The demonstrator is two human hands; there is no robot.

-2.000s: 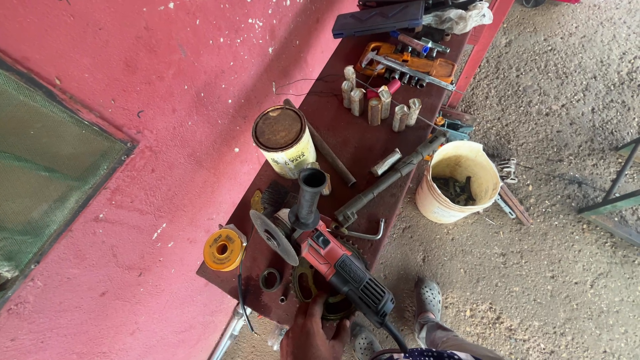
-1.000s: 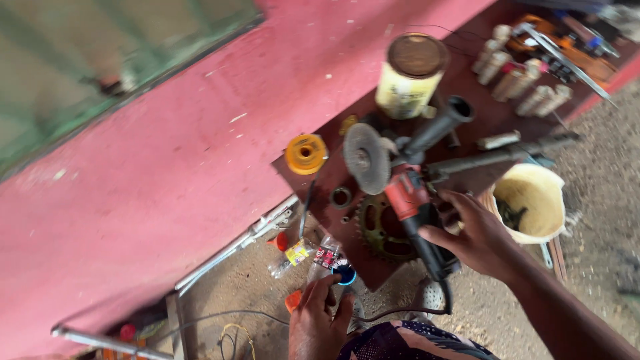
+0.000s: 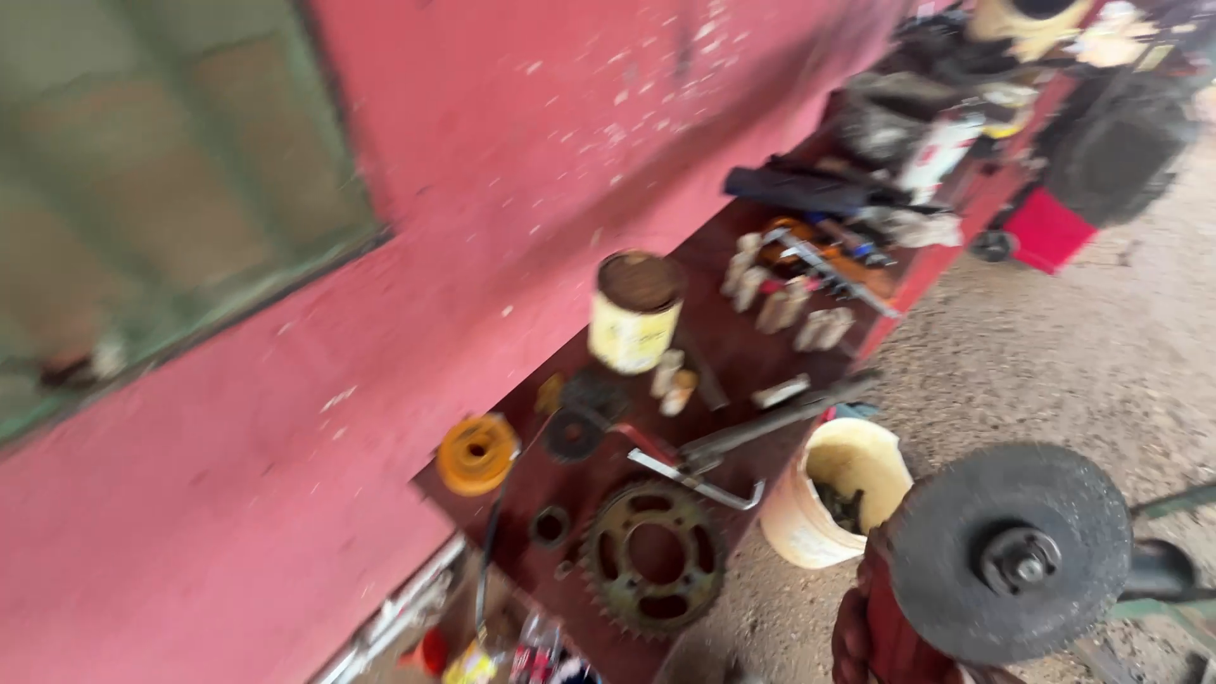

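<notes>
An angle grinder (image 3: 893, 627) with a grey cutting disc (image 3: 1012, 556) fills the lower right. Fingers of one hand (image 3: 852, 632) wrap its red body from the left; from their side of the view I take this as my right hand, with most of it hidden behind the tool. The grinder's black side handle (image 3: 1159, 570) sticks out beyond the disc. My left hand is not seen. On the dark red bench lie a toothed sprocket (image 3: 698, 560), a metal ring (image 3: 549, 525), an L-shaped bent rod (image 3: 698, 484) and a long metal bar (image 3: 779, 418).
A rusty-lidded tin (image 3: 635, 318), an orange round reel (image 3: 477, 454), small upright cylinders (image 3: 781, 306) and a caliper (image 3: 826, 271) rest along the bench. A cream bucket (image 3: 798, 532) holding dark pieces stands on the ground beside it. The pink wall (image 3: 475, 209) borders the bench's other side.
The angle grinder has left the bench and is now held up at the lower right. The sprocket it partly covered is in plain sight. My left hand has gone out of view.
</notes>
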